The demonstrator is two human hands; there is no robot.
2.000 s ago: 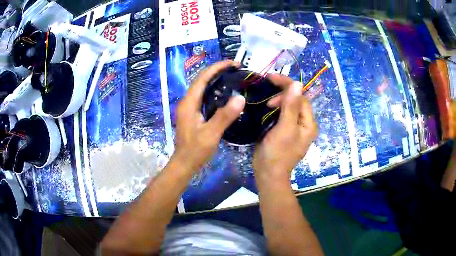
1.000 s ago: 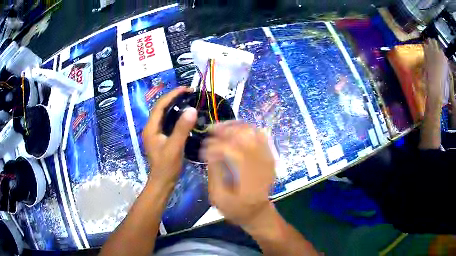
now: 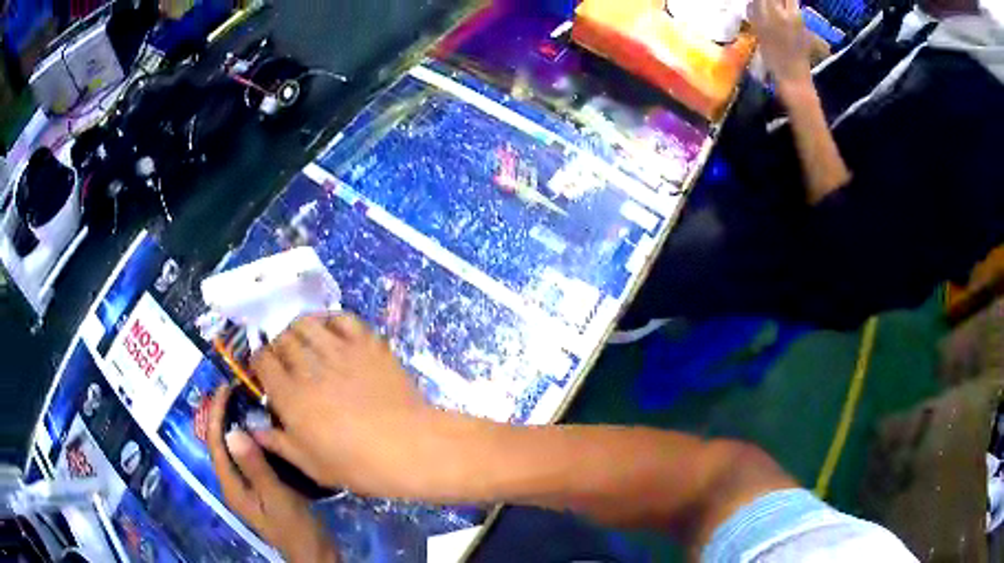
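The housing with a white bracket arm (image 3: pixel 275 288) lies low at the left, its bracket pointing away from me. Its black round part (image 3: pixel 295 473) is mostly hidden under my hands. My left hand (image 3: pixel 259 484) holds its near left side, thumb on top. My right hand (image 3: pixel 341 407) lies over the black part with its fingers bent. What its fingertips touch is hidden. Orange and dark wire leads (image 3: pixel 239 363) run between the bracket and my right fingers.
Blue printed sheeting (image 3: pixel 440 187) covers the bench. Black modules with wires (image 3: pixel 149 143) lie on the dark strip at upper left, beside a white housing (image 3: pixel 50 209). An orange box (image 3: pixel 661 55) stands at the top right, near another person's arm (image 3: pixel 815 132). The bench edge slants down the middle.
The view has swung to the right, so the housing and my hands now appear lower left. My right hand now covers more of the black part. The wires, upright before, now slant under my fingers.
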